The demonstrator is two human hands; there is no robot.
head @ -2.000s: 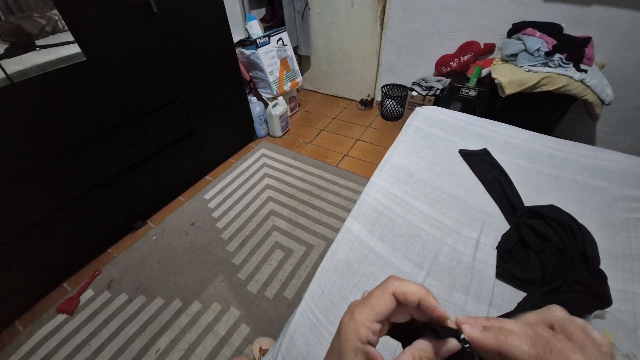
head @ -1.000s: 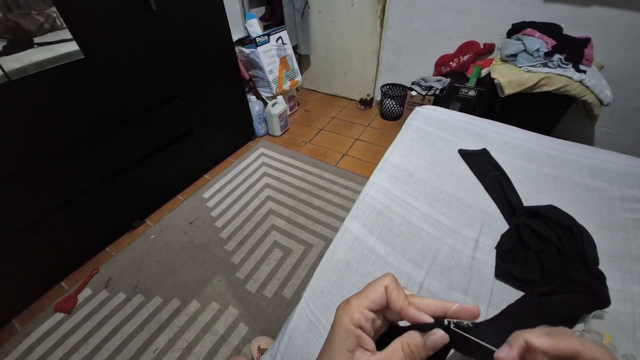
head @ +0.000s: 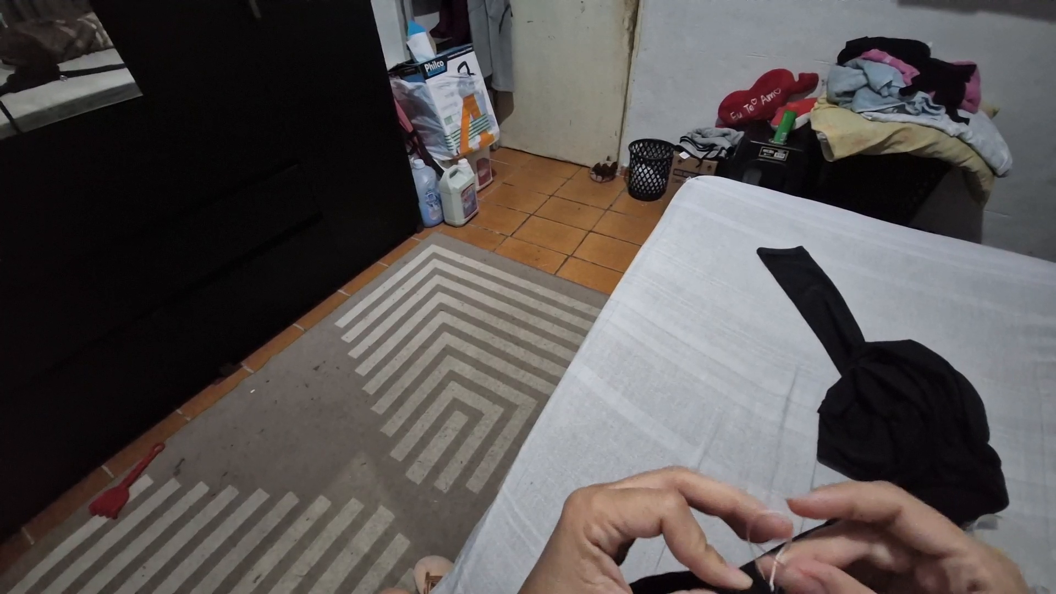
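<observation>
A black garment (head: pixel 907 412) lies bunched on the white-sheeted bed, one long strip of it stretched toward the far side. At the bottom of the view my left hand (head: pixel 660 528) pinches an edge of black fabric between thumb and fingers. My right hand (head: pixel 891 536) is close beside it, its fingertips at the same edge, with a thin light thread (head: pixel 775 549) looped between the two hands. Whether a needle is held cannot be seen. The lower parts of both hands are cut off by the frame.
The bed (head: pixel 660 330) borders a striped rug (head: pixel 462 355). A red plastic scoop-like object (head: pixel 111 499) lies on the rug's left edge. Beyond are a black mesh bin (head: pixel 650 169), plastic jugs (head: pixel 459 194), a boxed item (head: pixel 454 107) and piled clothes (head: pixel 899 87). A dark wardrobe (head: pixel 206 206) stands left.
A second ago my right hand was farther right, with the thread drawn straight from the fabric. Now it is against my left hand and the thread is looped.
</observation>
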